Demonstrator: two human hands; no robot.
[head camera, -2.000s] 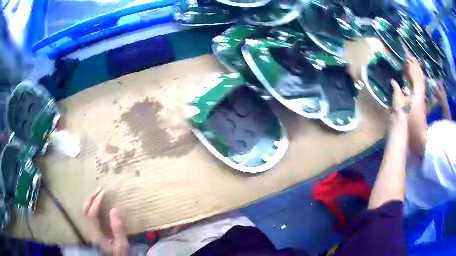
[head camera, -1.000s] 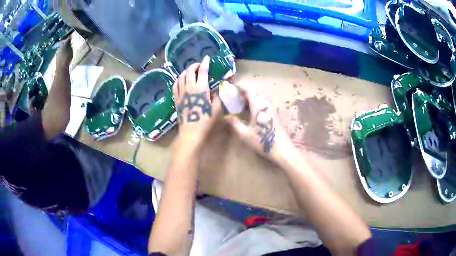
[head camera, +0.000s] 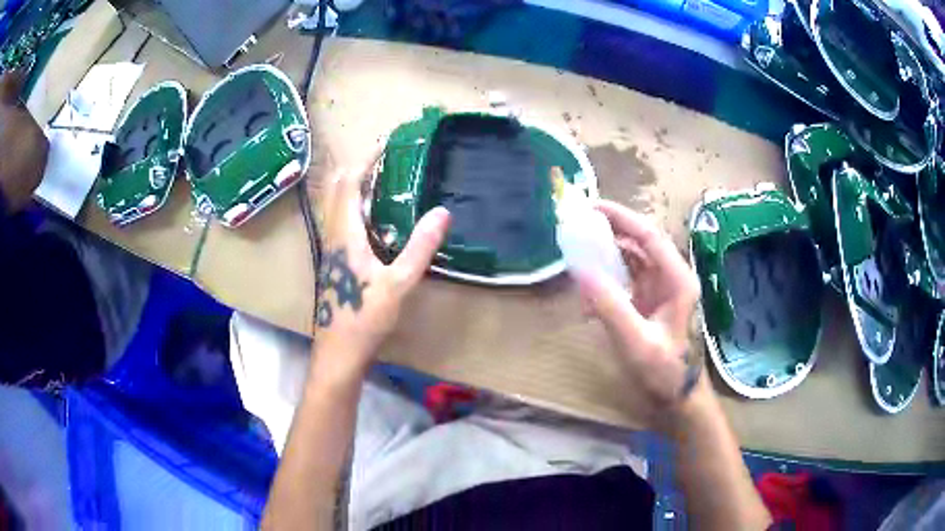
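A glossy green car body shell (head camera: 404, 176) with a dark hollow and pale rim lies on the tan cardboard in front of me. My left hand (head camera: 373, 259) holds its left end, thumb over the near edge of the hollow. My right hand (head camera: 648, 301) grips a white glue bottle (head camera: 593, 241). The bottle's yellowish tip (head camera: 557, 185) is at the right end of the shell; I cannot tell if it touches. The bottle and tip are slightly blurred.
Two green shells (head camera: 249, 145) stand to the left beside white paper (head camera: 78, 156) and a black cable (head camera: 310, 218). More shells (head camera: 762, 301) overlap on the right. The stained cardboard (head camera: 497, 358) lies under the work. Another person's arm (head camera: 19, 145) is at the left edge. A blue crate is at the top.
A shell now lies in front of me, where bare cardboard was. My left hand has moved onto it from the shell at the back. My right hand has moved right with the bottle, its tip over the shell.
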